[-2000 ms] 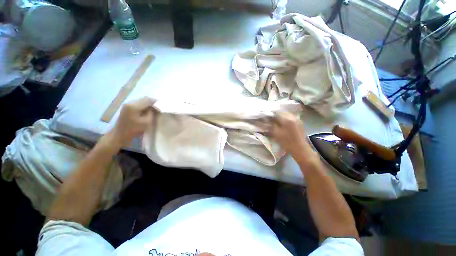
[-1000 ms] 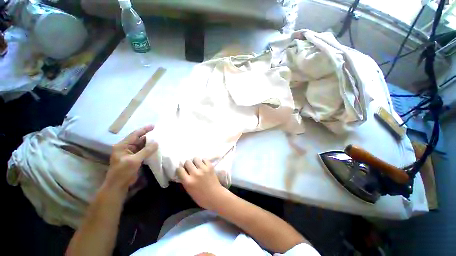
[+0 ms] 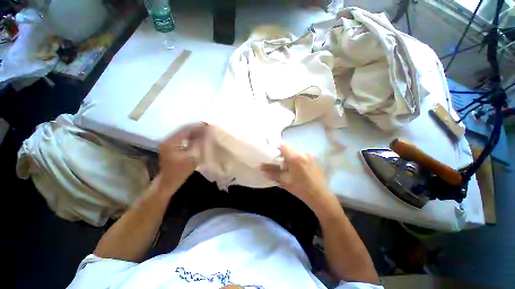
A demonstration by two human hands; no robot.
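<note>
A cream garment piece (image 3: 260,107) lies spread on the white pressing table, its near end raised a little at the front edge. My left hand (image 3: 182,152) is blurred and holds the left side of that end. My right hand (image 3: 296,172) holds its right side, fingers curled on the cloth. The fingertips of both hands are partly blurred. The iron (image 3: 395,175), with a brown wooden handle, rests on the table to the right of my right hand, untouched. A narrow tan strip (image 3: 160,84) lies at the left of the table.
A crumpled cream garment pile (image 3: 375,68) lies at the back right, touching the spread piece. A beige bundle (image 3: 84,169) hangs low at left. A water bottle (image 3: 162,17) stands at the back left. A yellow-tan bar (image 3: 446,121) and black hose (image 3: 494,124) are behind the iron.
The garment was stretched between my hands, then laid on the table. Since then my hands have moved apart, my right hand going rightward, and the near end is lifted. The iron stayed resting.
</note>
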